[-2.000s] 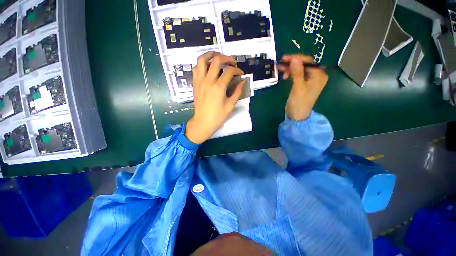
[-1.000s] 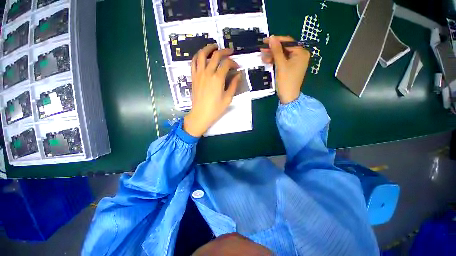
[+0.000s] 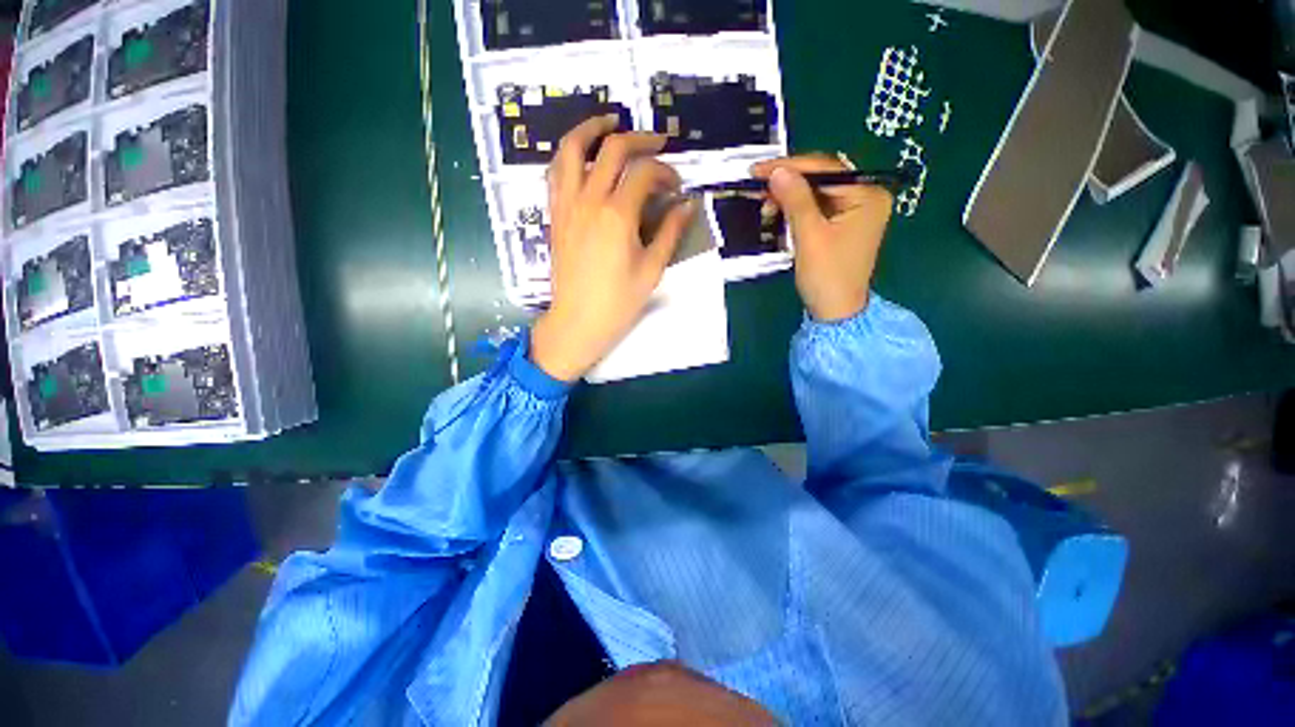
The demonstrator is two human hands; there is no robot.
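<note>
My left hand holds the adhesive pad sheet, a grey-brown piece above its white release liner, over the lower part of the blister tray. My right hand holds dark tweezers with their points to the left, at the top edge of the sheet beside my left fingers. Black circuit boards with small gold patches sit in the tray pockets. A lower right board is partly covered by the sheet and right hand. Any pad at the tips is too small to tell.
Stacked trays with grey-and-green boards stand at left. White waste matrix and crumbs lie right of the tray. Spare adhesive sheets lie farther right on the green mat. A blue bin and blue stool are below.
Since one second ago, the right hand and tweezers have moved down and left from the right-hand board to the sheet's top edge. The left hand still holds the sheet. The view has shifted slightly.
</note>
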